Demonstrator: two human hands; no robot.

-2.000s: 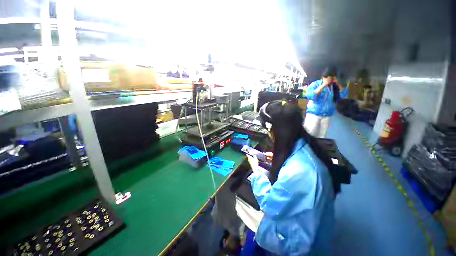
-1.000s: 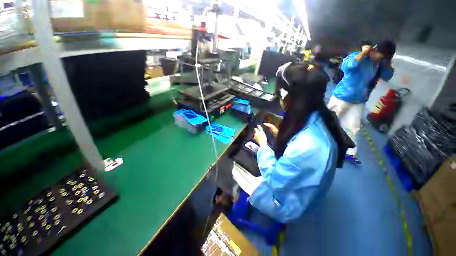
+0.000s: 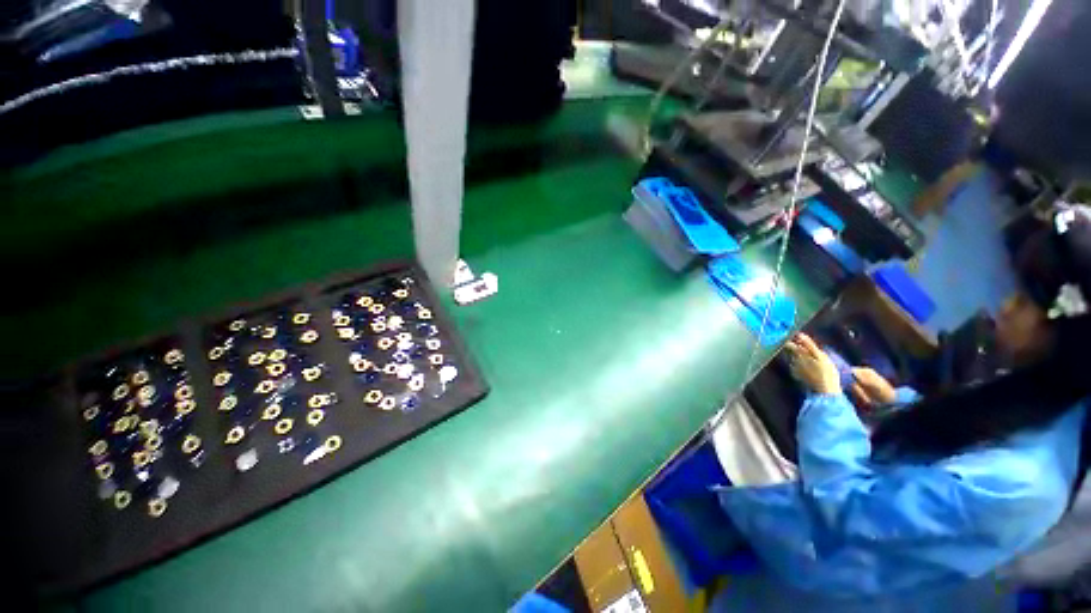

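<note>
Neither of my hands is in the picture. Nearest in front of me, the black foam small-parts tray [image 3: 287, 489] lies flat on the green bench at the lower left. Many small dark pieces with gold rings lie scattered in its three sections, with a few pale pieces among them. Its left end is dark and holds no visible pieces. A small white fitting [image 3: 476, 287] sits at the foot of the pale post [image 3: 433, 156], just behind the tray's right corner.
Blue plastic bins [image 3: 682, 222] and a blue piece [image 3: 751, 299] lie on the bench [image 3: 550, 359]. A dark fixture [image 3: 766, 150] with a hanging cable stands behind them. A person in a blue smock [image 3: 885, 503] works at the right. A cardboard box [image 3: 616, 563] is below the bench edge.
The view has swung left and down. The small-parts tray now shows larger and fuller, and the neighbouring person has shifted to the right edge. The standing person and red extinguisher have left the picture.
</note>
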